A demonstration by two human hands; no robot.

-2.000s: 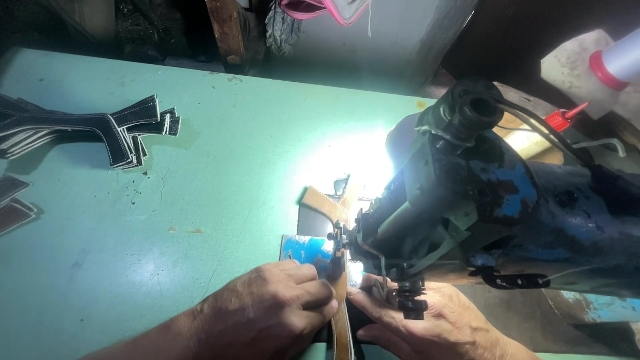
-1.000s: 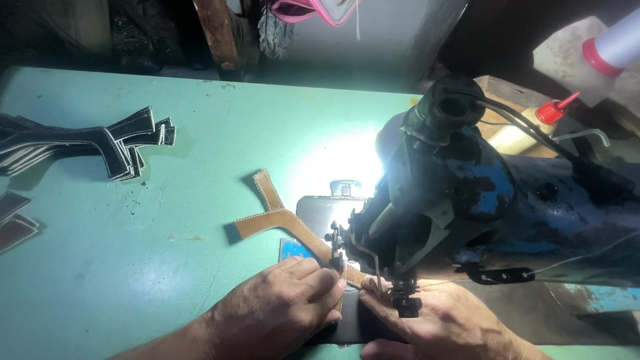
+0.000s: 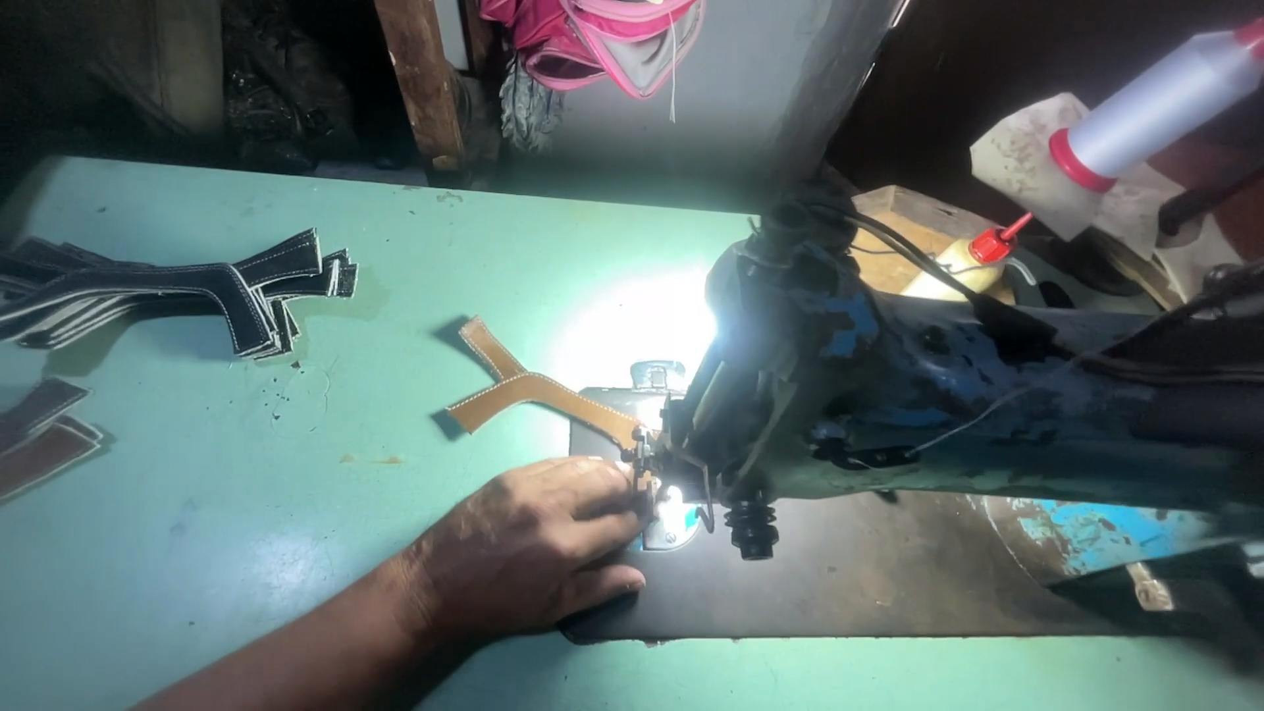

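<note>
A tan Y-shaped leather strap piece [image 3: 523, 387] with pale edge stitching lies on the green table and the sewing machine's bed. Its stem runs under the presser foot [image 3: 644, 454] of a worn blue-black sewing machine [image 3: 839, 395]. My left hand [image 3: 553, 543] lies palm down just in front of the foot, its fingertips at the stem's near end, which they partly hide. Whether the fingers pinch the leather cannot be seen. My right hand is out of view.
Stacked dark stitched strap pieces [image 3: 197, 286] lie at the left, with brown pieces [image 3: 49, 444] below them. A glue-like bottle with a red cap [image 3: 987, 247] and a white thread spool [image 3: 1155, 109] stand behind the machine. A pink bag [image 3: 632, 39] hangs beyond the table [image 3: 296, 573].
My right hand, beside the presser foot before, has left the view. The tan piece has turned since the oldest frame, and its forked end now points left.
</note>
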